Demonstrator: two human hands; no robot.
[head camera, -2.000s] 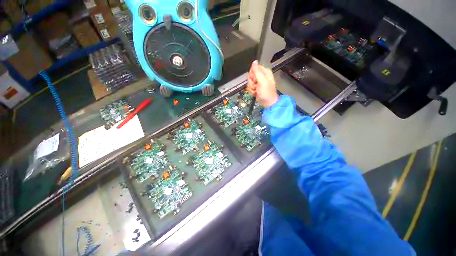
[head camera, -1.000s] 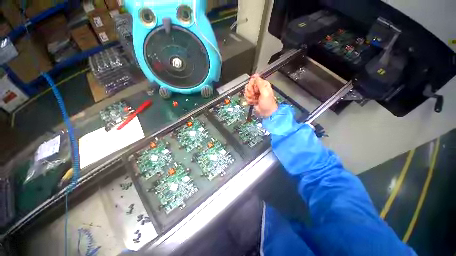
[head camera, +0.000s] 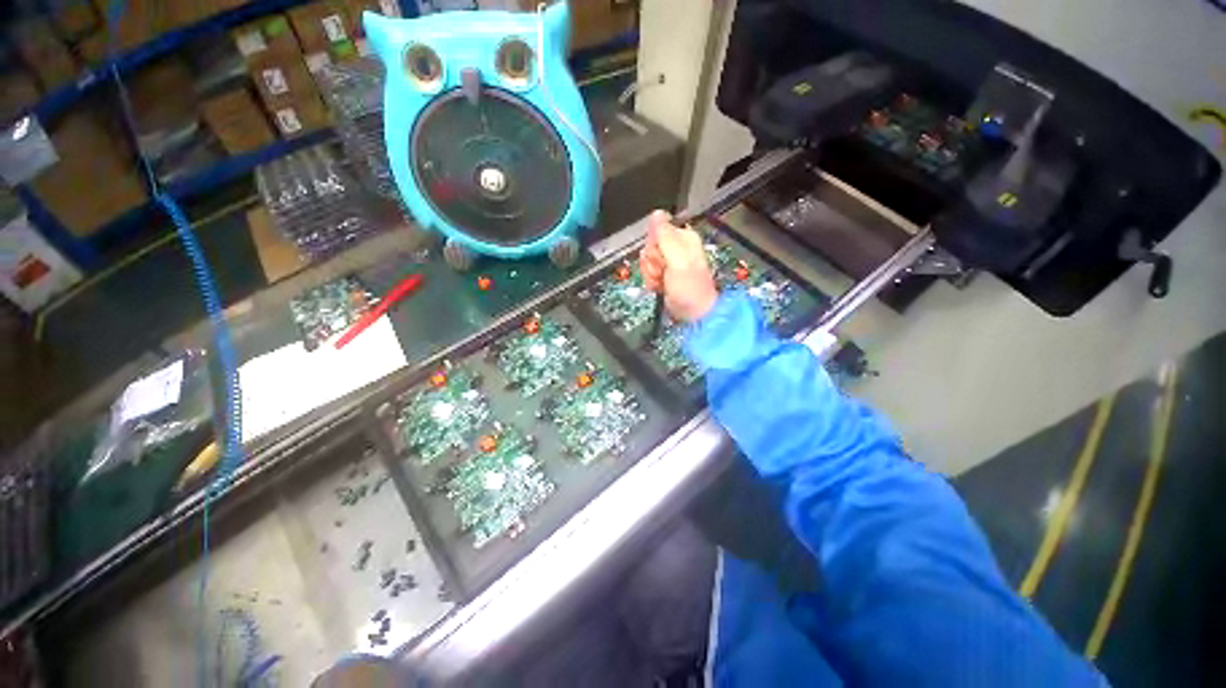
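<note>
My right hand (head camera: 680, 269), bare in a blue sleeve, is closed in a fist around a thin dark tool (head camera: 658, 323), mostly hidden. It is over the left part of the far board carrier (head camera: 627, 360), which holds several green circuit boards (head camera: 761, 293) with orange parts. The hand and sleeve hide some of them. Whether the tool touches a board cannot be told. The nearer dark carrier (head camera: 421, 522) holds several boards (head camera: 498, 487). A blurred brownish shape (head camera: 367, 673) at the bottom edge may be part of my left hand; it is cut off and unclear.
A silver rail (head camera: 571, 544) edges the line. Small dark bits (head camera: 390, 581) lie left of the carriers. A turquoise fan (head camera: 576, 168), red pen (head camera: 379, 312), paper (head camera: 316, 383), board (head camera: 330, 309) and plastic bag (head camera: 141, 403) are behind. A blue coiled cord (head camera: 215, 296) hangs left; black machinery (head camera: 861, 101) stands right.
Both carriers have slid slightly along the line toward the machinery. My right hand has moved left and lower over the far carrier. A blurred shape has appeared at the bottom edge.
</note>
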